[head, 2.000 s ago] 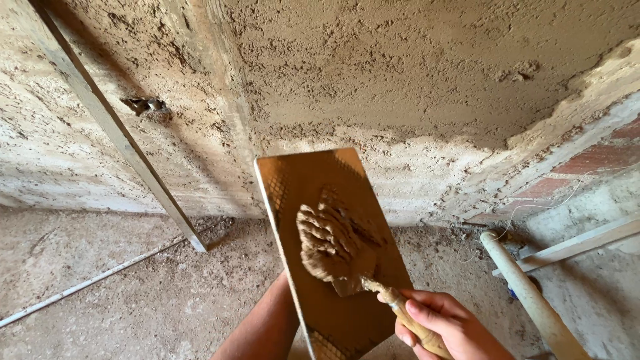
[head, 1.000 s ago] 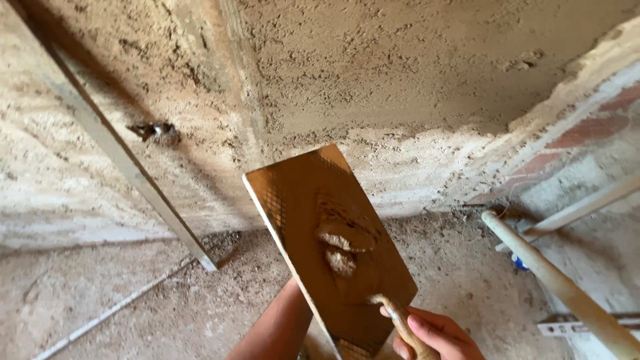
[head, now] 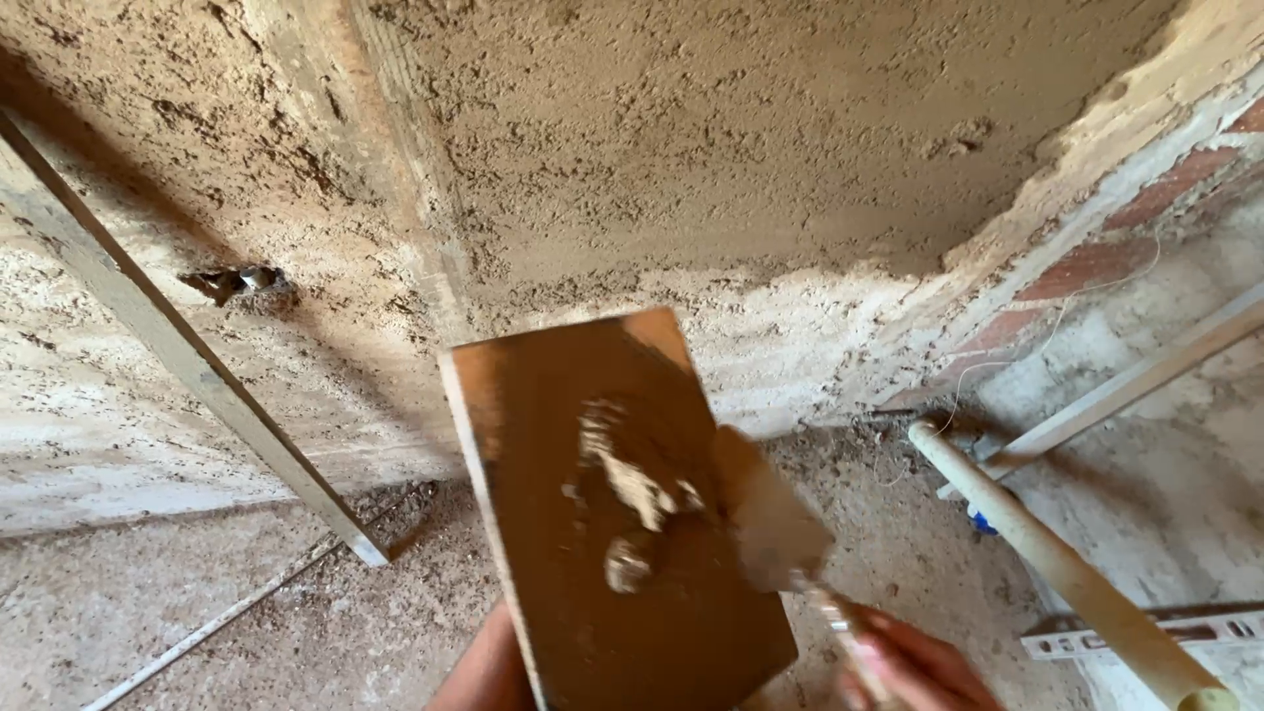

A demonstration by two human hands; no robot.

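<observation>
A rectangular plasterer's hawk (head: 553, 612), wet and brown on its face, is tilted in the middle of the view. Wet mortar (head: 637, 494) lies in a small heap on it. My left hand (head: 494, 662) is behind the board; only the wrist and forearm show, and the fingers are hidden. My right hand (head: 908, 662) is closed around the handle of a pointed trowel (head: 775, 513), whose blurred blade is at the board's right edge. Beyond the board stands a wall with a coat of damp plaster (head: 711, 148) on its upper part.
A long straightedge bar (head: 197, 355) leans on the wall at left, near a hole (head: 237, 283). A thin rod (head: 217, 622) lies on the floor. At right are a plastic pipe (head: 1057, 563), a slanted bar (head: 1136, 395), a spirit level (head: 1185, 632) and a thin string (head: 1062, 311).
The trowel has moved from over the mortar to the board's right edge. The heap on the board looks smaller and differently shaped than two seconds ago.
</observation>
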